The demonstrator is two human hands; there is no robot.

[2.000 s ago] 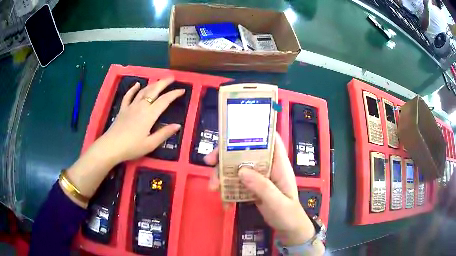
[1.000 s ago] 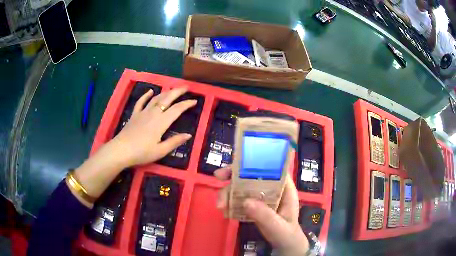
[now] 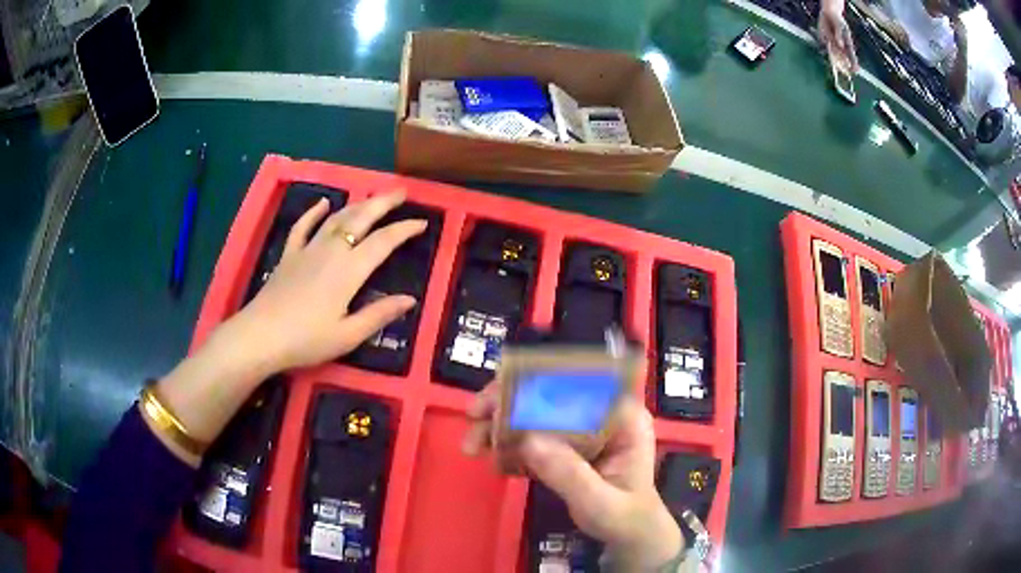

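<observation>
My right hand (image 3: pixel 599 476) holds a gold keypad phone (image 3: pixel 565 401) above the tray; its screen is lit blue, its top is tilted away, and it is blurred. My left hand (image 3: pixel 325 280) rests, fingers spread, on the face-down phones at the tray's upper left; whether it grips one is not visible. The red phone tray (image 3: pixel 448 476) has face-down black phones in its pockets, such as one phone back (image 3: pixel 345 481) at the lower left. The lower middle pocket is empty.
A battery carton (image 3: pixel 537 162) stands behind the tray. A touchscreen phone (image 3: pixel 116 76) and a blue pen (image 3: pixel 187 229) lie at left. At right, a neighbouring tray (image 3: pixel 801 448) holds gold phones, with an empty carton (image 3: pixel 935 336) on it. A person's hand (image 3: pixel 835 34) holds a phone at upper right.
The held phone has moved down and tilted back, uncovering the upper phones; its screen went from white to blue. My left hand stays on the tray. Another person's hand has appeared at upper right.
</observation>
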